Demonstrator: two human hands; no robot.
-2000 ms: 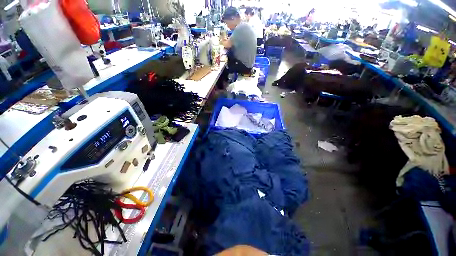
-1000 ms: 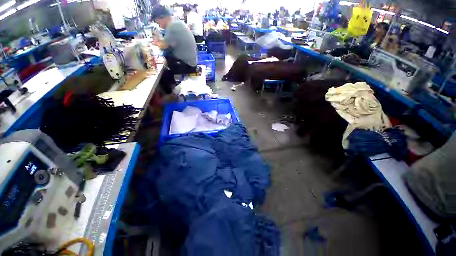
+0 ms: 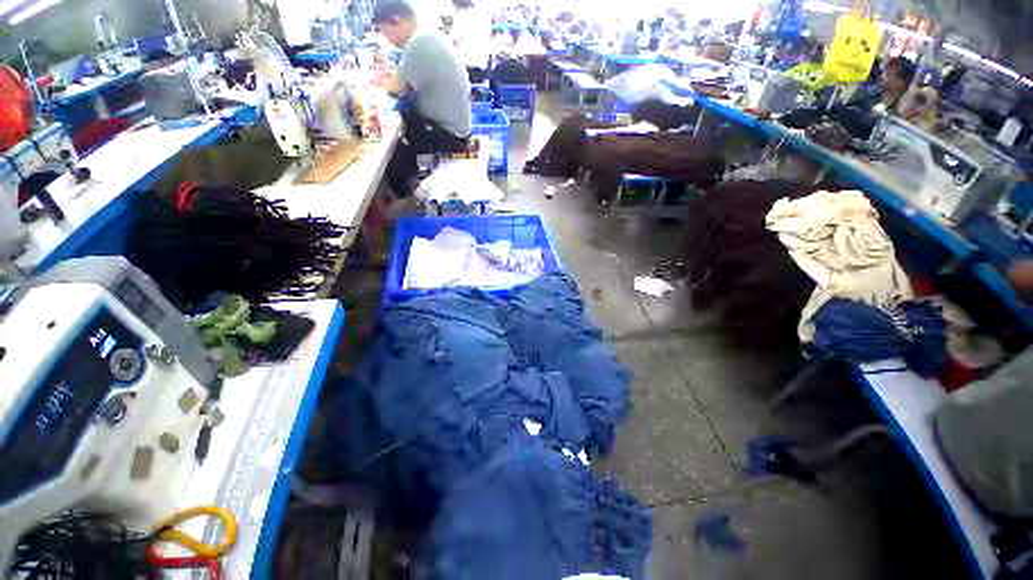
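Note:
No hand of mine shows clearly. A small pale patch at the bottom edge is too cut off to name. A large loose heap of navy garments [image 3: 498,374] lies in front of me and over the near rim of a blue crate [image 3: 555,240] with pale cloth inside. The white sewing machine head [image 3: 102,374] with its dark display is at the left, its needle end out of view. Scissors with red and yellow handles [image 3: 193,542] lie beside tangled black cords [image 3: 74,549] at the lower left.
The machine table's blue edge [image 3: 297,436] runs at left, with olive-green cloth [image 3: 236,323] on it. A dark bundle [image 3: 227,244] lies beyond. A seated person [image 3: 436,91] is ahead. Cream cloth [image 3: 836,244] and another white table [image 3: 923,453] are at right, with a sleeve at the edge.
The view has turned rightward since the first frame, then slightly back left. The machine, cords and scissors now sit farther left. The hand-like patch at the bottom edge is no longer clear.

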